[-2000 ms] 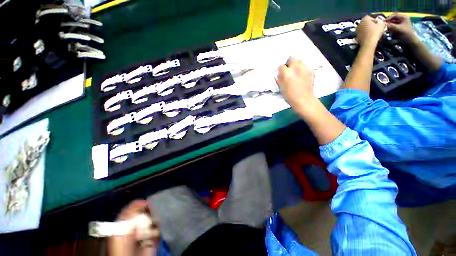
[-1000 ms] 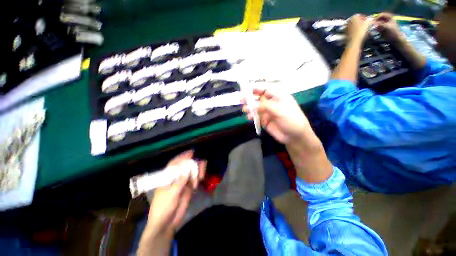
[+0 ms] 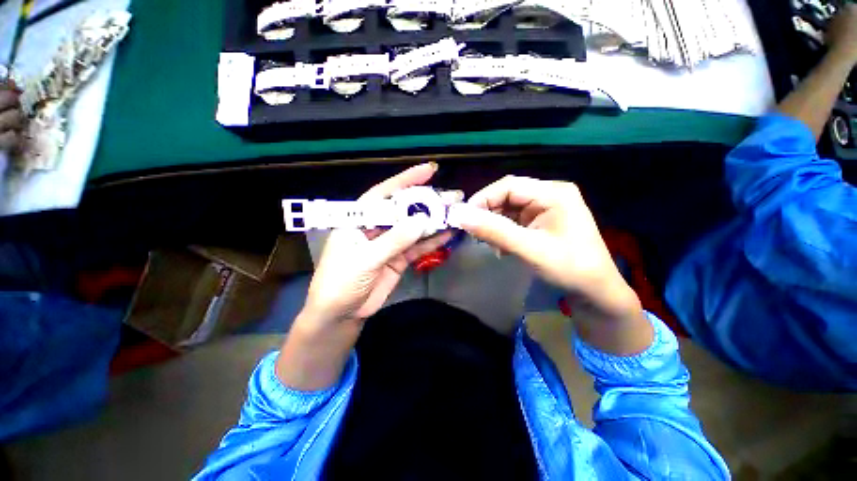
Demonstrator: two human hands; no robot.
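My left hand [image 3: 352,268] holds a round watch head [image 3: 418,209] with a pale rim and dark centre, above my lap. A white buckle-side strap [image 3: 329,214] runs from the head to the left and ends in a square buckle frame. My right hand [image 3: 554,235] pinches at the head's right side, with a short bit of white [image 3: 458,215] at its fingertips. The fingers hide most of that piece, and I cannot tell whether it is joined to the head.
The black foam tray [image 3: 413,117] with rows of white-strapped watches lies on the green bench. A fan of loose white straps [image 3: 672,33] is right of it. A tangled strap pile [image 3: 70,80] lies far left, near another person's hand. A neighbour's blue sleeve [image 3: 766,244] is at right. An open cardboard box [image 3: 202,296] is below left.
The view has shifted down and centred on the lap. My right hand has come from the bench with a white strip to the watch head in my left hand, and both hands now meet there.
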